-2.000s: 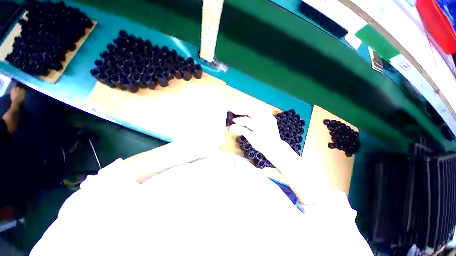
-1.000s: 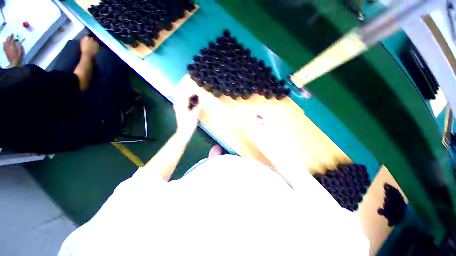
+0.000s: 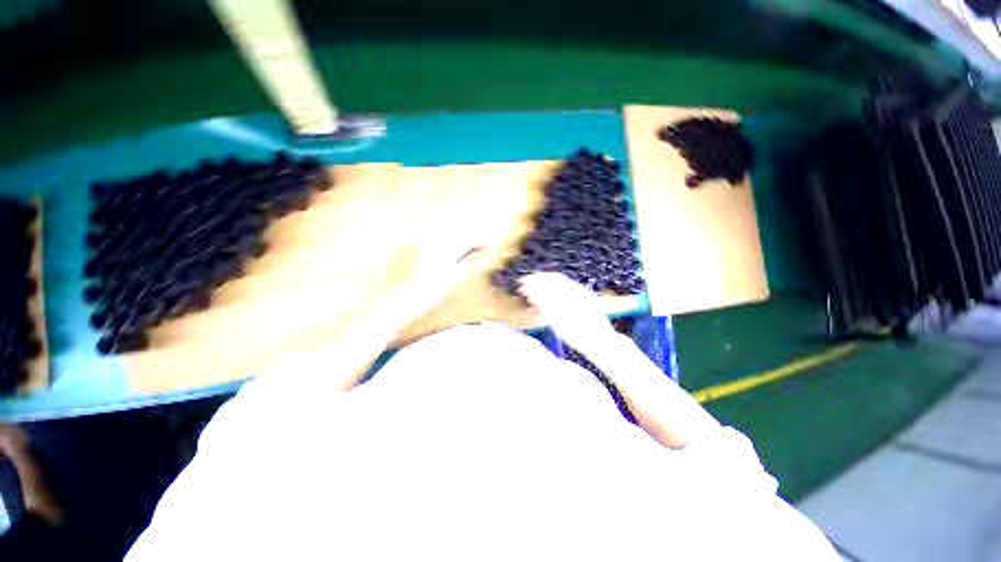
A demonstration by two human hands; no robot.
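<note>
My right hand [image 3: 551,296] is at the lower left edge of the group of black housings [image 3: 582,225], its fingertips at the nearest pieces. It is overexposed, and whether it grips one cannot be told. My left hand [image 3: 445,269] is over the tan work board [image 3: 362,236], left of that group. It is washed out against the board, with a small dark reddish mark at its fingertips; its grip cannot be made out. A large group of black assembled units [image 3: 187,236] stands on the left part of the board. A small group of black rings [image 3: 711,149] lies on the far-right board [image 3: 703,247].
A pale yellow post [image 3: 280,66] with a metal foot stands at the bench's back. A blue-edged bin [image 3: 662,343] is below the bench front. Black ribbed stacked trays [image 3: 933,209] stand at right. More black parts [image 3: 15,296] are at far left. Another person's hand [image 3: 27,472] shows lower left.
The view has swung right. My left hand has moved from the left group's front edge towards the middle board. My right hand has moved from the middle board to the right group of housings.
</note>
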